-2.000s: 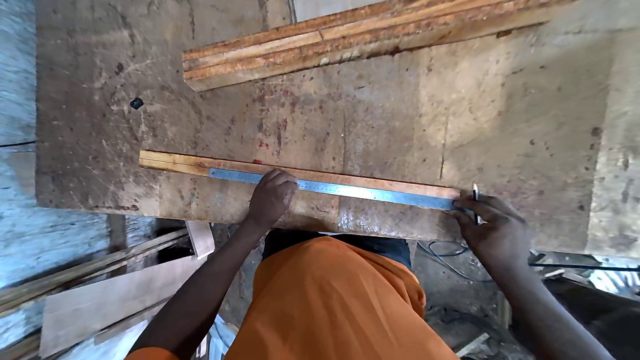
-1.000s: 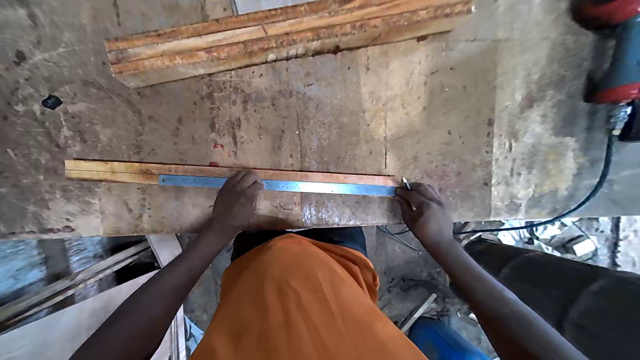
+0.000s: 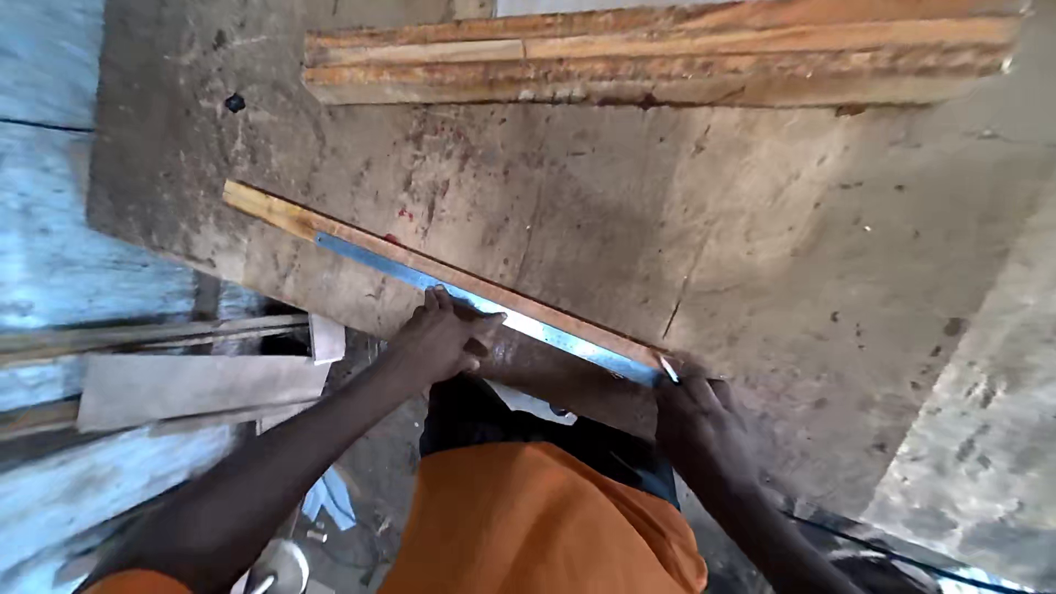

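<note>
A narrow wooden strip [image 3: 272, 209] lies along the near part of the worktable, with a steel ruler [image 3: 371, 259] flat along its near edge. The ruler ends short of the strip's left end. My left hand [image 3: 445, 334] grips the middle of the ruler, fingertips on its face. At the right end of both pieces is my right hand [image 3: 697, 404], which holds a pencil [image 3: 669, 370] that points up and left over the strip's end; its fingers are partly blurred.
Long rough wooden boards [image 3: 577, 70] lie side by side at the table's far side. A small black object [image 3: 235, 102] sits on the worktable [image 3: 825, 247] at the upper left. Offcuts and a pale panel [image 3: 198, 388] are below the table at left.
The view has turned and shifted a good deal. Both hands remain on the ruler and strip, my right hand with the pencil at the right end. My left hand's fingers are more spread than before.
</note>
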